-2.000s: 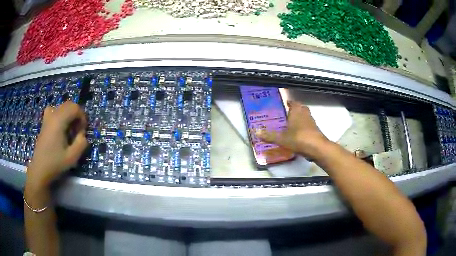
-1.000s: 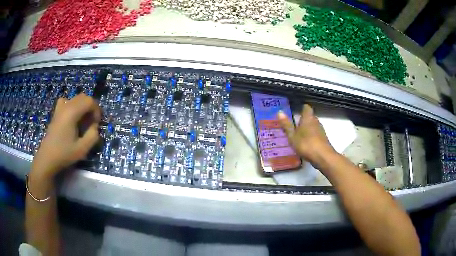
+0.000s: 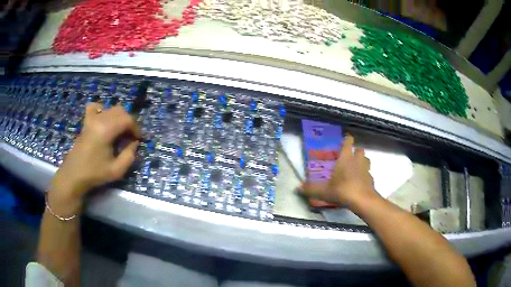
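A smartphone (image 3: 322,151) with a lit purple and orange screen lies in the open part of the track, on a white sheet (image 3: 394,171). My right hand (image 3: 344,176) is over the phone's lower right part, fingers spread, covering some of the screen. My left hand (image 3: 106,143) is above the circuit board panel (image 3: 207,134), its fingers curled; whether it holds something small cannot be seen. The panel carries rows of blue parts and dark chips and ends just left of the phone. A dark strip (image 3: 140,96) crosses the panel beside my left hand.
Behind the track, a pale shelf bears heaps of red parts (image 3: 117,25), off-white parts (image 3: 274,19) and green parts (image 3: 414,70). Pale conveyor rails (image 3: 224,238) border the track. A spring (image 3: 446,188) and a metal rod (image 3: 467,199) lie across it at right.
The whole view has shifted, so the track and heaps appear farther right. The panel's end has moved nearer the phone. My right hand has moved lower over the phone, its thumb now at the lower left edge.
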